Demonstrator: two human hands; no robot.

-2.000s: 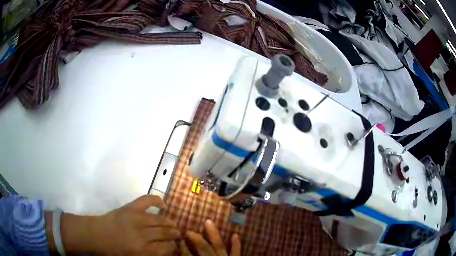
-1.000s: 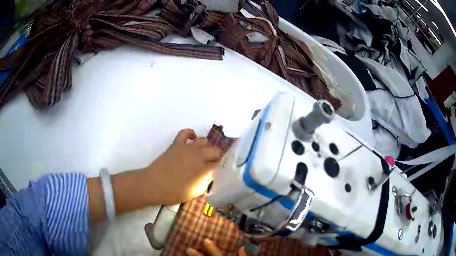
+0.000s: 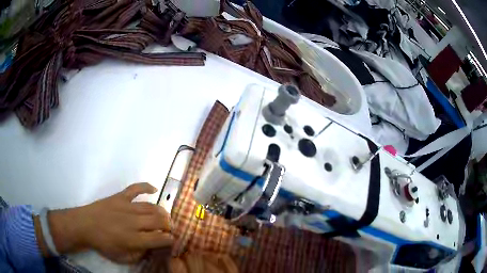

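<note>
A reddish-brown checked garment panel (image 3: pixel 213 234) lies under the needle area of the white sewing machine head (image 3: pixel 288 154), orange under the lamp. A narrow end of it reaches up the table beside the head. My left hand (image 3: pixel 120 224) lies flat at the panel's left edge, fingers slightly apart, beside the slide plate (image 3: pixel 170 192). My right hand (image 3: pixel 205 263) is blurred and cut off at the bottom edge, on the panel. A yellow piece (image 3: pixel 200 211) sits by the needle, which is hidden.
Brown striped ties (image 3: pixel 69 40) lie heaped along the far edge of the white table (image 3: pixel 107 128). More lie in a rimmed white hollow (image 3: pixel 355 101) behind the head. White and dark cloth (image 3: pixel 400 101) is piled beyond it.
My left hand has come back from the panel's far end to its near left side. The narrow end now lies flatter. The view has shifted.
</note>
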